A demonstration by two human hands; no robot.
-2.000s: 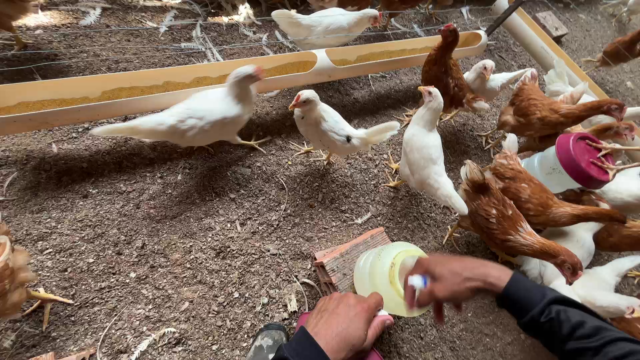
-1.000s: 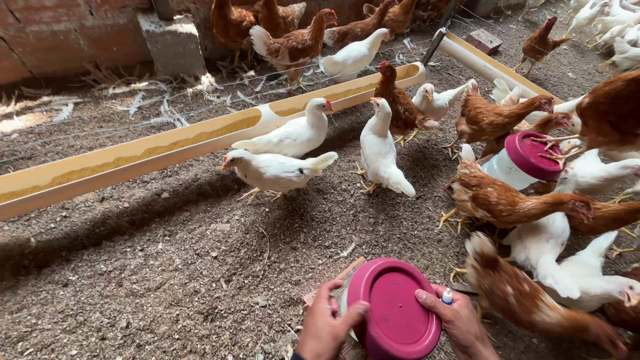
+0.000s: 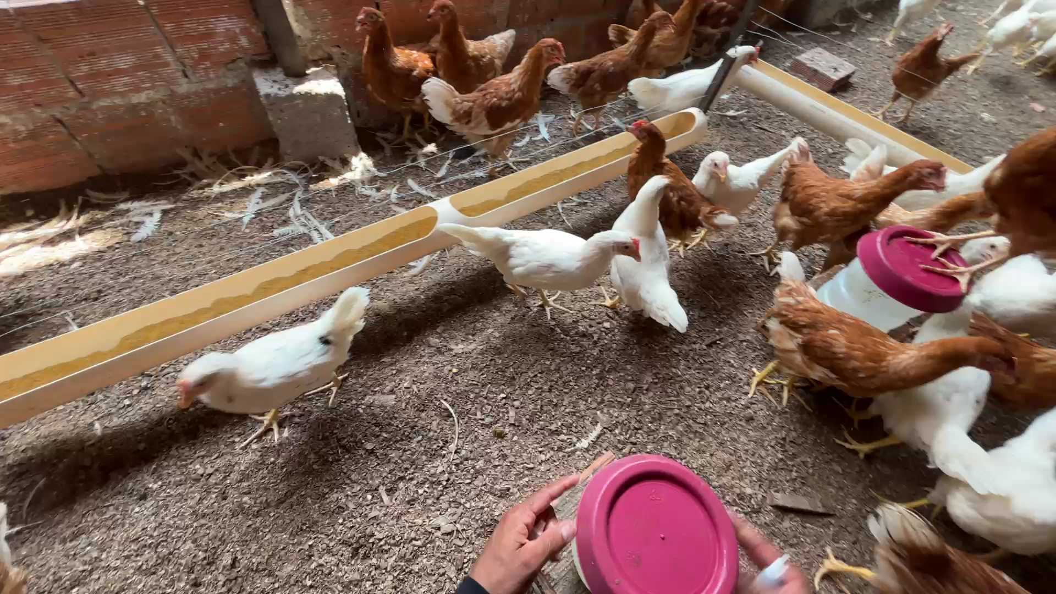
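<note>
A round magenta plastic base (image 3: 657, 528) tops a pale container at the bottom of the view. My left hand (image 3: 525, 540) is at its left side, thumb against the rim and fingers spread. On the right side, my right hand (image 3: 766, 557) is partly hidden behind the base, with a small white object (image 3: 774, 571) by its fingers. How firmly either hand grips cannot be seen. Beneath the container lies a brick or block (image 3: 565, 505), mostly covered. A second poultry drinker with a magenta base (image 3: 907, 268) stands among the hens at the right.
A long cream pipe feeder (image 3: 247, 309) with feed crosses the litter floor, and another pipe feeder (image 3: 850, 107) lies at the back right. White hens (image 3: 272, 363) and brown hens (image 3: 874, 342) stand around, crowded at the right. A brick wall (image 3: 124, 82) and a concrete block (image 3: 305, 114) are behind.
The magenta base is now on the pale container, whose open top showed two seconds ago. My hands have moved to its two sides. The black-spotted white hen has walked left.
</note>
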